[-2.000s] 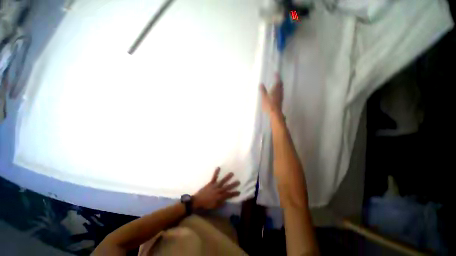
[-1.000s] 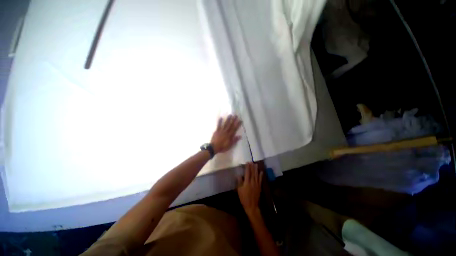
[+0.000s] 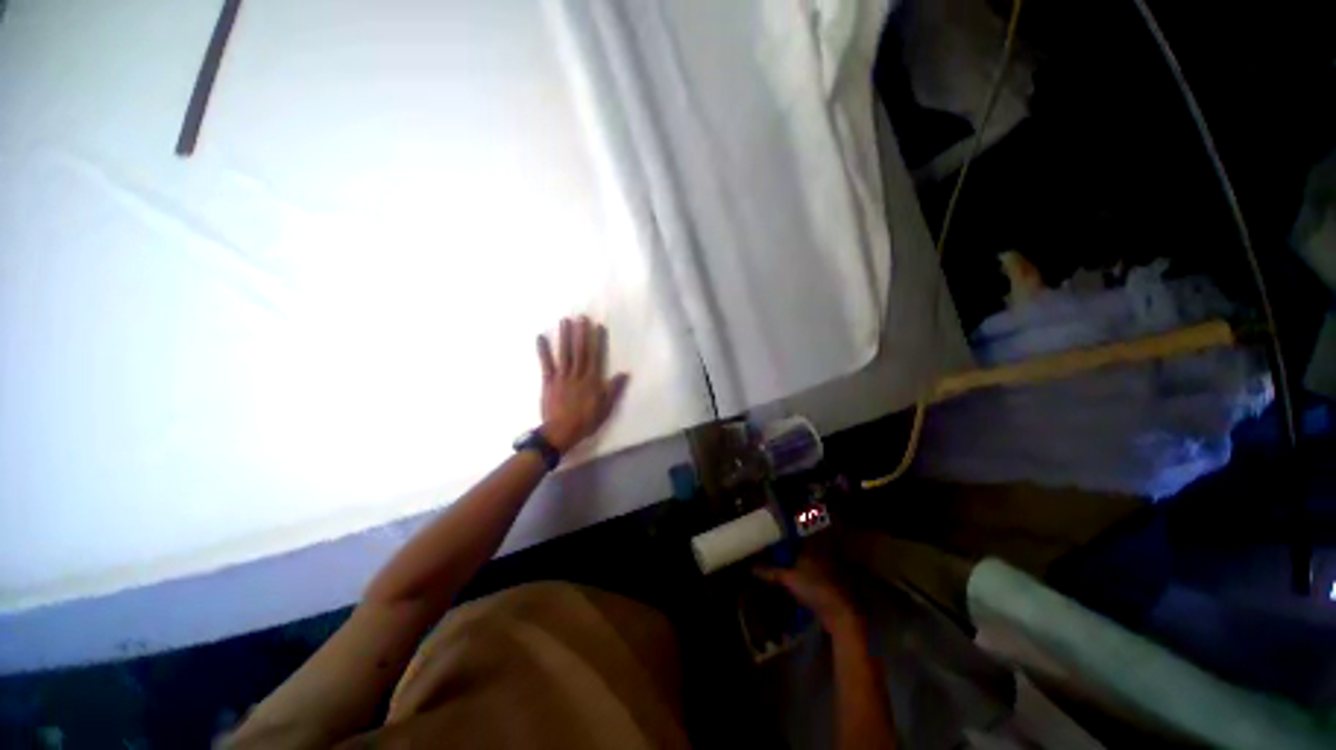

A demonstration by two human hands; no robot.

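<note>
A stack of white cloth (image 3: 366, 293), partly overexposed, lies flat on the pale table (image 3: 264, 564). My left hand (image 3: 579, 388) lies flat on it near the near right corner, fingers spread. The end cutter (image 3: 762, 498), with a white cylinder and small red lit digits, is at the table's near edge, by the end of a dark slit between the stack and the loose fabric (image 3: 777, 249). My right hand (image 3: 821, 586) is at the cutter's near side, its fingers partly hidden, seeming to hold it.
A thin dark strip (image 3: 210, 81) lies on the cloth at the upper left. A yellowish cord (image 3: 979, 139) runs at the right of the cutter. A yellowish pole (image 3: 1092, 359) and plastic bags (image 3: 1201, 425) are at the right. A pale roll-like thing (image 3: 1114, 667) is at the lower right.
The cutter, earlier at the far end of the slit and then out of view, now shows at the near edge. My right hand has moved from the cloth's edge to it. My left hand stays on the cloth.
</note>
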